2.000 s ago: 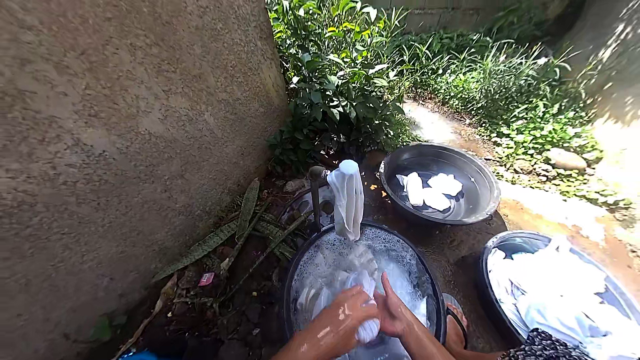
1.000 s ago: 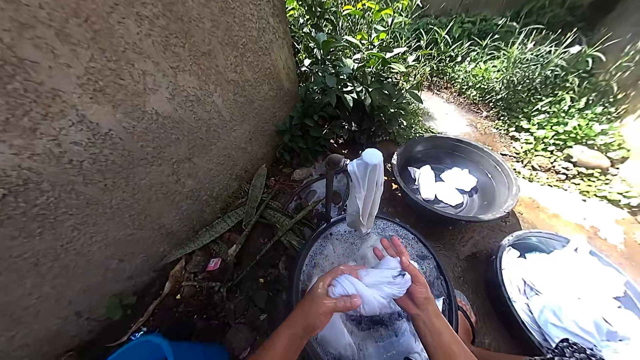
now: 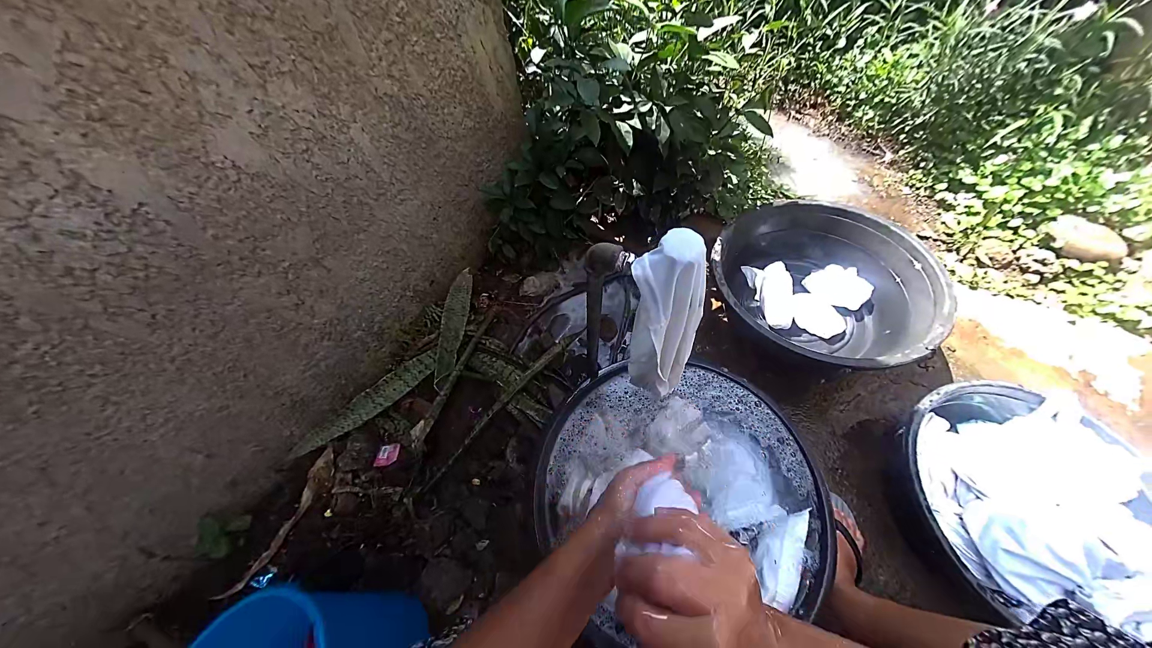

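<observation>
Over a round dark basin of sudsy water, my left hand and my right hand are closed around a bunched wet white cloth. The right hand is nearer the camera and covers part of the cloth and of the left hand. More white clothes lie soaking in the basin around the hands. Just beyond them, a white cloth hangs over the tap on a standing pipe, its lower end above the suds.
A wide dark basin holding water and several white pieces stands at the back right. Another basin, heaped with white clothes, is at right. A blue plastic bucket is at lower left. A rough wall rises at left, and a foot is beside the wash basin.
One second ago the hands held the cloth spread between them, higher over the basin, with fingers partly open. Now they are closed around it, bunched more tightly.
</observation>
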